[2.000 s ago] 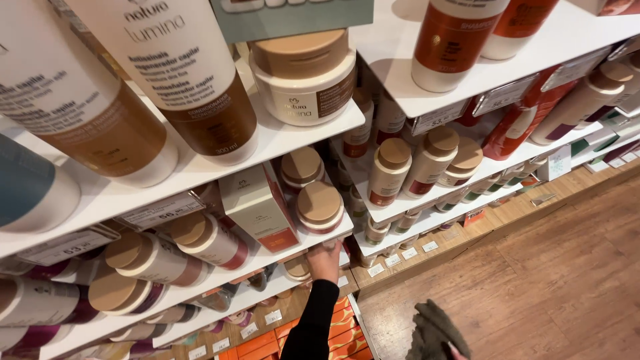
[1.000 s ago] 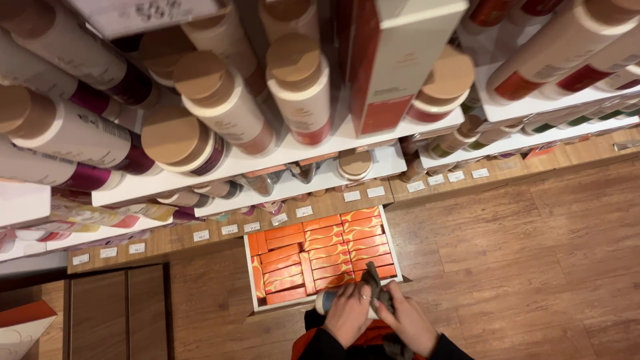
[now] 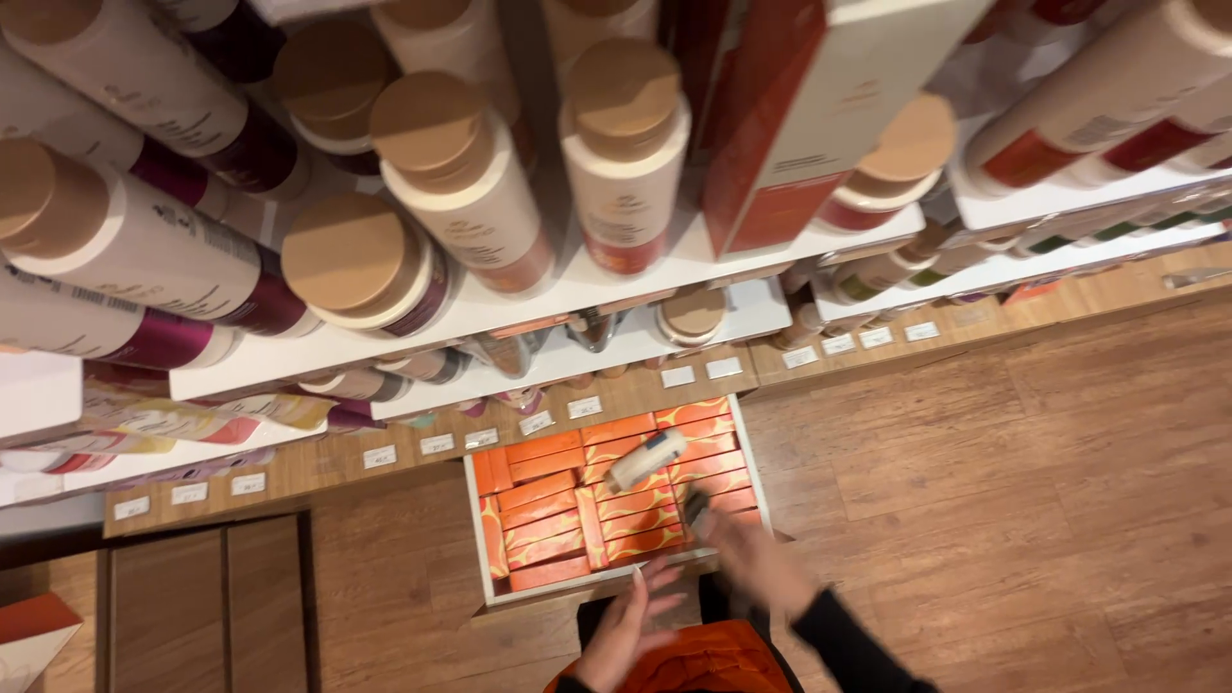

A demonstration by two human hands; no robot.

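An open drawer point(image 3: 483, 539) juts out below the shelves, packed with orange patterned boxes point(image 3: 544, 534). On top of those boxes lies a small white bottle point(image 3: 647, 462) with a tan cap. My left hand point(image 3: 630, 621) is at the drawer's front edge, fingers apart, holding nothing. My right hand point(image 3: 760, 558), blurred, is over the drawer's right front corner and grips a dark green-grey cloth point(image 3: 697, 505). Part of that cloth is hidden by the fingers.
Shelves above hold bottles with tan caps point(image 3: 626, 164), a wide jar point(image 3: 351, 265), a tall red and white carton point(image 3: 808, 125) and another jar point(image 3: 695, 313) lower down. A dark brown panelled unit point(image 3: 168, 606) stands left. Wood floor point(image 3: 962, 481) spreads right.
My hands were together over the drawer's front around the cloth and a bottle; now they are apart. The bottle lies on the orange boxes, and the cloth stays in my right hand.
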